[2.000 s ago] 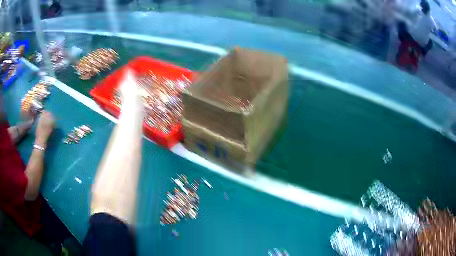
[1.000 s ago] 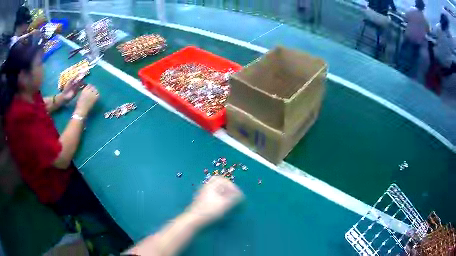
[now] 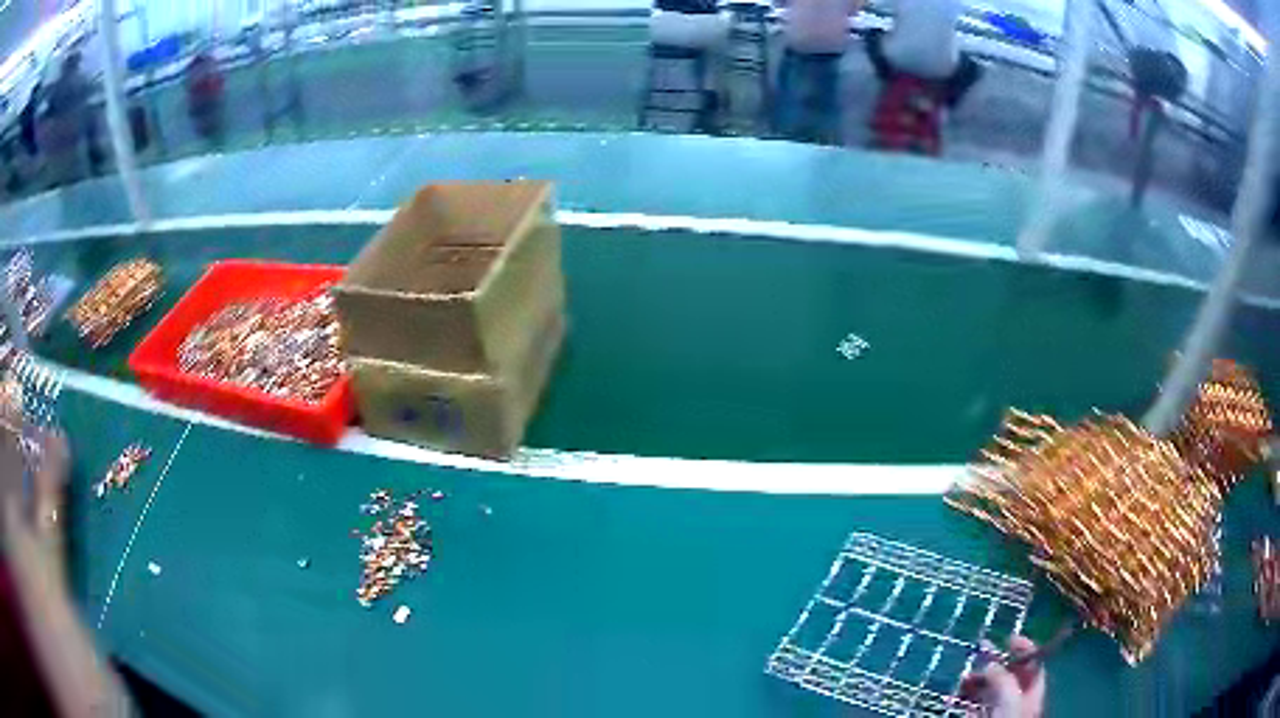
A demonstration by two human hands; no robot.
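Observation:
My right hand is blurred and cut off by the bottom edge at the lower right. Its fingers are closed around a thin dark tool that looks like side cutters, at the right side of a silvery sprue frame with open bars. I cannot tell whether the hand also grips the frame. My left hand is not in view. A loose parts pile, small and coppery, lies on the green bench left of centre. A red plastic tray full of loose parts stands behind it.
An open brown cardboard box stands against the tray's right side. An orange-gold heap of frames lies at right. Another person's arm reaches in at the left edge. Slanting posts and seated people show beyond the bench.
The view has turned right. My left hand, earlier over the tray and then at the loose pile, has left the picture. My right hand has come into view by the sprue frame. The loose pile is larger than before at its edge.

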